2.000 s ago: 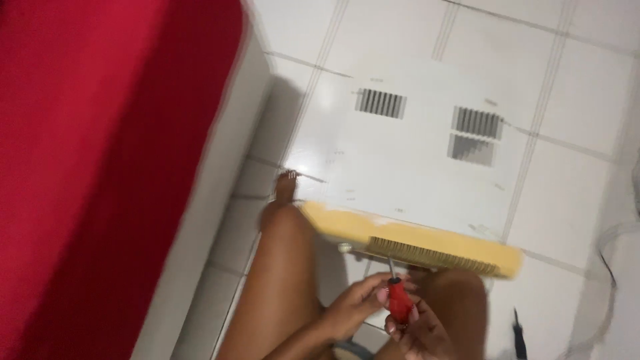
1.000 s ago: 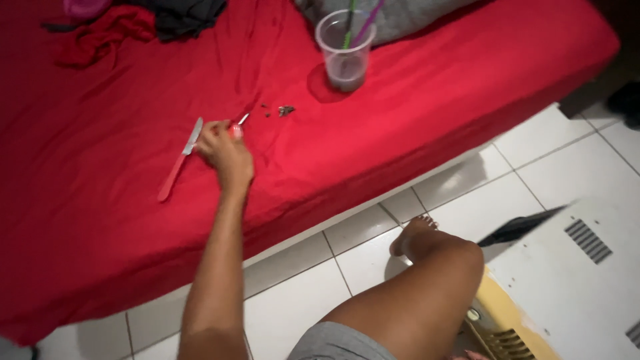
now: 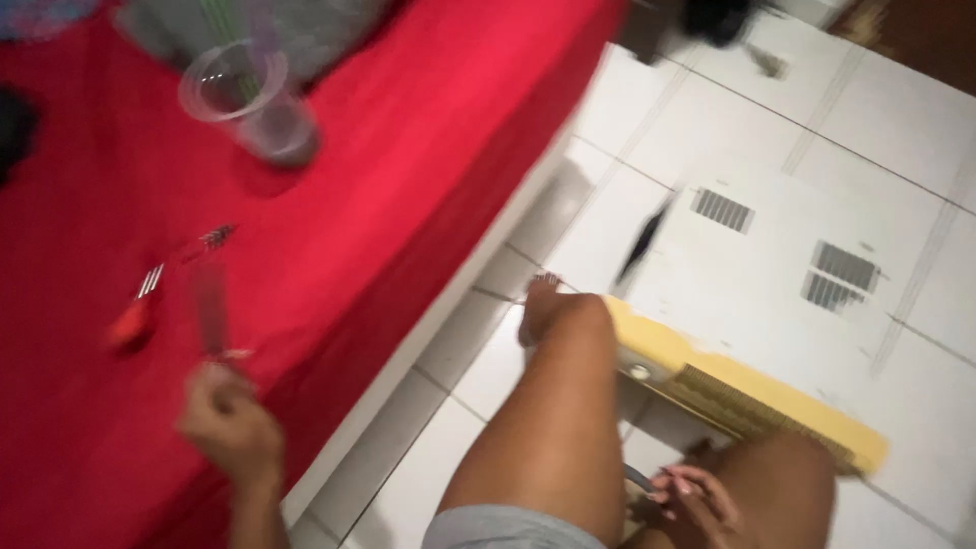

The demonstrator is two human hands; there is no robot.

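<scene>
My left hand (image 3: 232, 427) is closed around a table knife, its blurred blade (image 3: 210, 309) pointing away over the red bed sheet. Left of the blade, a screwdriver (image 3: 131, 326) with a red handle lies on the sheet, near a small pile of dark bits, perhaps screws (image 3: 217, 238). My right hand (image 3: 698, 496) is low between my knees, its fingers curled at a grey cord (image 3: 639, 479); whether they grip it is unclear. Beyond my knees is a white metal appliance housing (image 3: 755, 290) with vent slots and a yellowed front edge (image 3: 762, 381).
A clear plastic cup (image 3: 278, 130) with green and purple sticks stands on the bed beside a grey pillow or cloth (image 3: 328, 38). The bed's pale side (image 3: 427, 328) borders the white tiled floor (image 3: 747, 99). A dark thin object (image 3: 644, 240) is by the housing's left edge.
The knife lay on the sheet one second ago; my left hand now holds it. That hand has let go of the screwdriver, which was between my hands two seconds ago. The view has swung right.
</scene>
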